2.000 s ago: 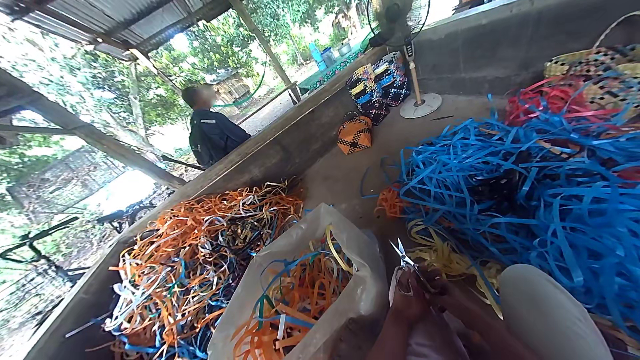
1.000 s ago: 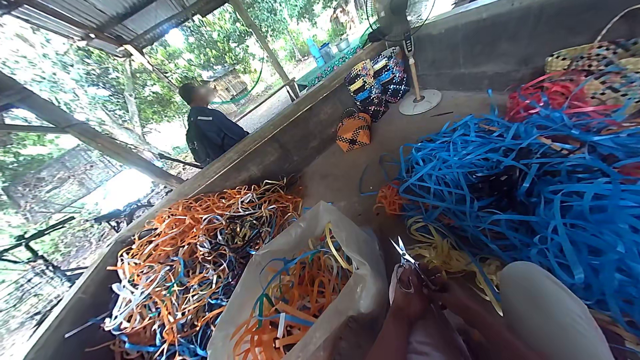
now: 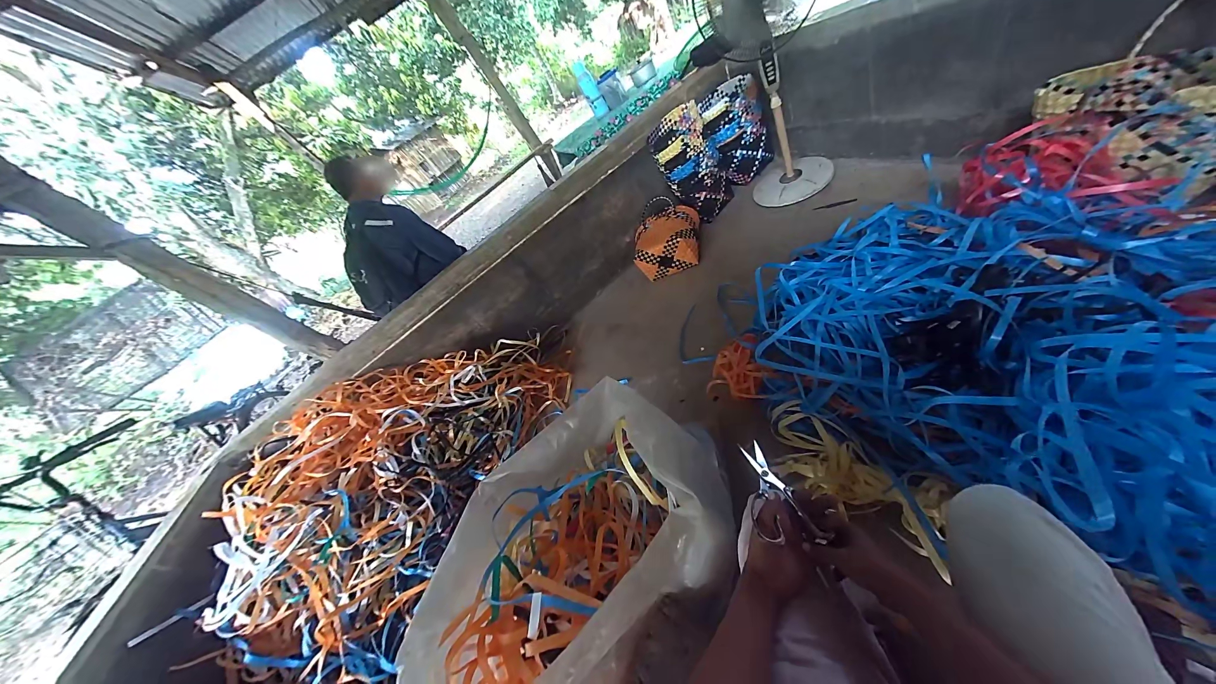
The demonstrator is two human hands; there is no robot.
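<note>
Metal scissors point up and to the left, their blades slightly parted. My left hand is closed around them at a handle loop. Close against it on the right, my right hand has curled fingers by the other handle; its exact grip is unclear. A pale strip or piece of material lies along the left hand's outer side. Left of my hands stands an open translucent plastic sack with orange, blue, green and yellow plastic strips inside. Yellow strips lie just beyond the right hand.
Mixed orange and white strips heap along a low concrete wall. A large blue strip pile lies right, with red strips and woven baskets behind. An orange woven basket stands near a pedestal fan. A person is beyond the wall.
</note>
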